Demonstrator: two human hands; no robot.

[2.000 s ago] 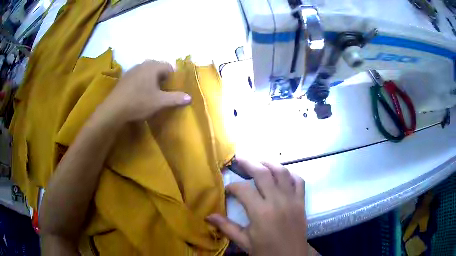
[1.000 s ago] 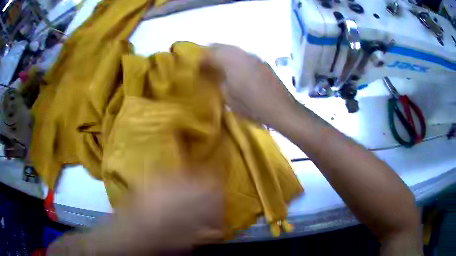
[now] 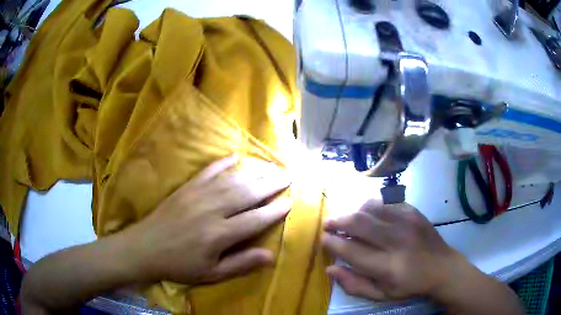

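Note:
Mustard-yellow garment panels (image 3: pixel 154 147) lie on the white table, running up to the lamp glow under the sewing machine head (image 3: pixel 344 74). My left hand (image 3: pixel 227 209) lies flat on the cloth with its fingers apart, fingertips at the edge of the glow. My right hand (image 3: pixel 387 249) is at the cloth's right edge, beside a long narrow yellow strip (image 3: pixel 301 246), with its fingertips on or at that edge. Whether they pinch it cannot be told. The needle and presser foot are lost in the bright glare. A chrome guard (image 3: pixel 415 104) looms on the machine face.
Snips with one green and one red handle (image 3: pixel 492 184) lie beneath the machine arm, right of my right hand. More yellow cloth (image 3: pixel 43 123) spreads at the far left. The table's curved front edge (image 3: pixel 529 255) and a green mesh basket (image 3: pixel 534 289) show at lower right.
The cloth has been turned and moved right, up to the machine head. My left hand has moved up onto it. My right hand has come back from across the cloth to its right edge. The view is closer.

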